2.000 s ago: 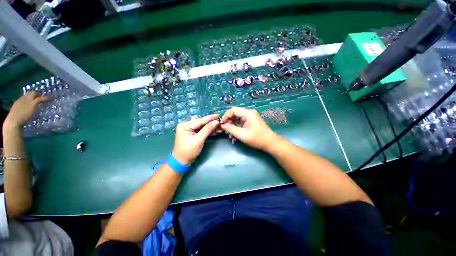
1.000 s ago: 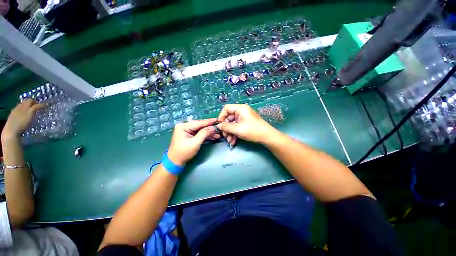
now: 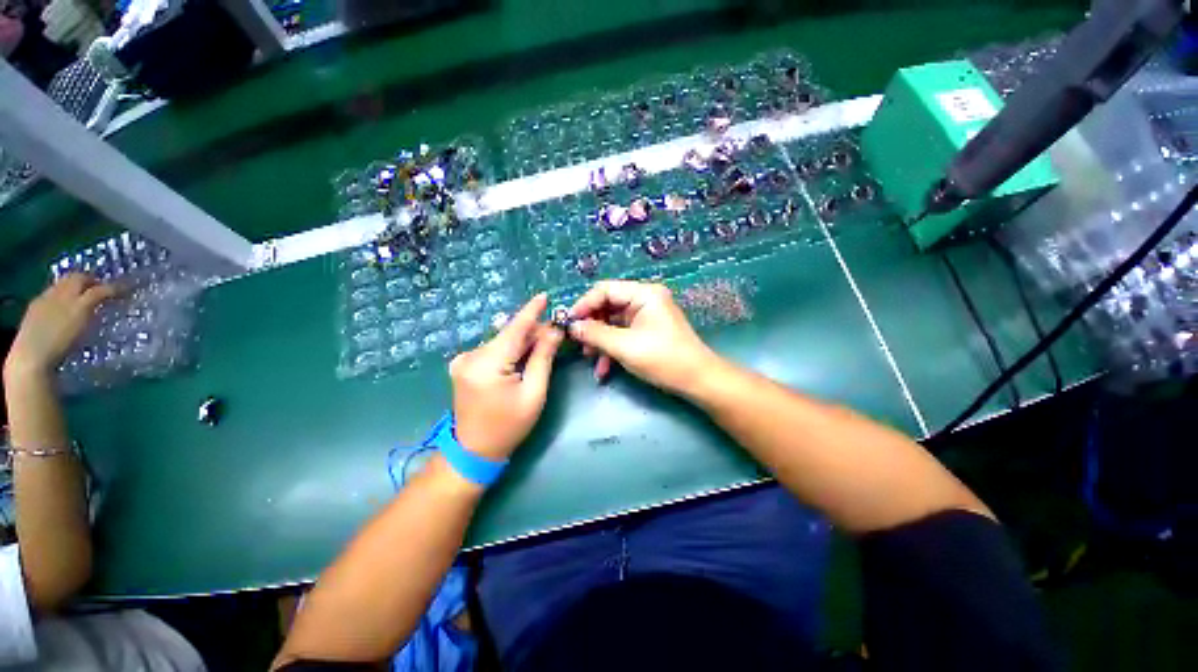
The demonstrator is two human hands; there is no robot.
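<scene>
My left hand (image 3: pixel 502 383), with a blue wrist strap (image 3: pixel 469 453), and my right hand (image 3: pixel 640 335) meet over the green mat. Between their fingertips is a tiny dark, shiny assembly (image 3: pixel 561 318), mostly covered by the fingers. The right fingers grip it; the left thumb and forefinger are at its left side, and whether they also grip it is hard to tell. A loose pile of tiny copper-coloured screws (image 3: pixel 716 302) lies just right of my right hand.
A clear tray (image 3: pixel 434 295) has heaped assemblies (image 3: pixel 423 197); a supply tray (image 3: pixel 558 243) holds pinkish parts. The electric screwdriver (image 3: pixel 1038 125) hangs before a green box (image 3: pixel 926 112). A pale rail (image 3: pixel 315 239) crosses behind. Another person's hand (image 3: pixel 59 322) is far left, near a small part (image 3: pixel 208 411).
My left hand has turned more upright, its fingers pointing up beside the assembly. The assembly shows a little more between the fingertips. The screwdriver's tip has shifted slightly right in view.
</scene>
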